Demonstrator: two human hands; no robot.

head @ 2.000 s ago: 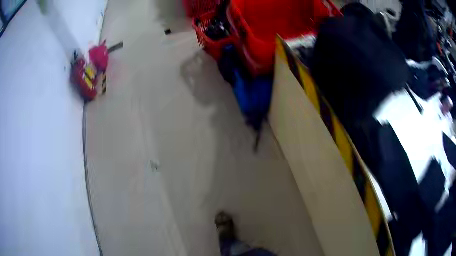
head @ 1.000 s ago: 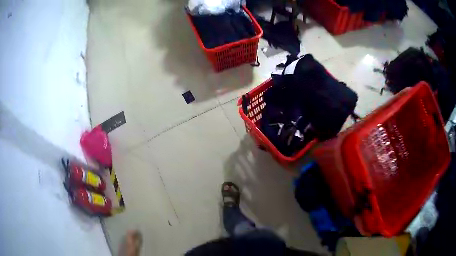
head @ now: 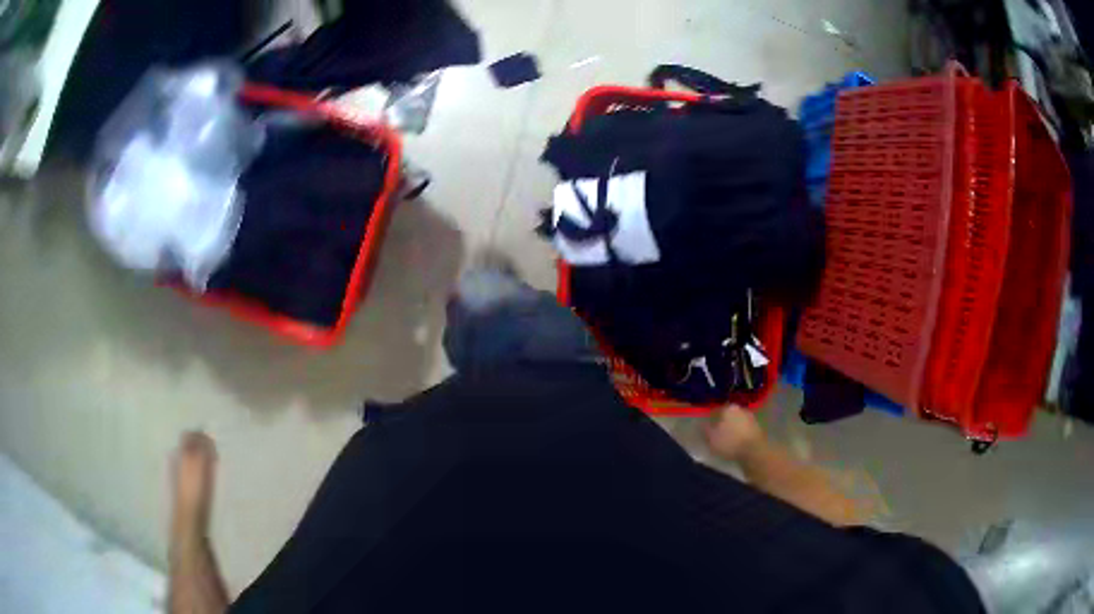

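A red basket (head: 672, 405) stands on the floor in front of me, heaped with dark cloth bundles (head: 720, 192). A white piece with a dark strip (head: 606, 220) lies on the heap. My right hand (head: 732, 434) is at the basket's near rim; it is small and blurred, and whether its fingers grip the rim cannot be told. My left hand (head: 194, 465) hangs low at the left, away from the baskets, with nothing visible in it; its fingers are blurred.
Another red basket (head: 382, 228) at the left holds dark cloth and a clear plastic bag (head: 180, 174). Nested red baskets (head: 888, 240) stand tilted at the right, with blue material (head: 822, 120) beside them. A dark square (head: 515, 70) lies on the tiled floor (head: 480, 168).
The view has turned and come closer to the baskets. My right hand has come into view at the loaded basket's rim. The wall and fire extinguishers seen before are out of view.
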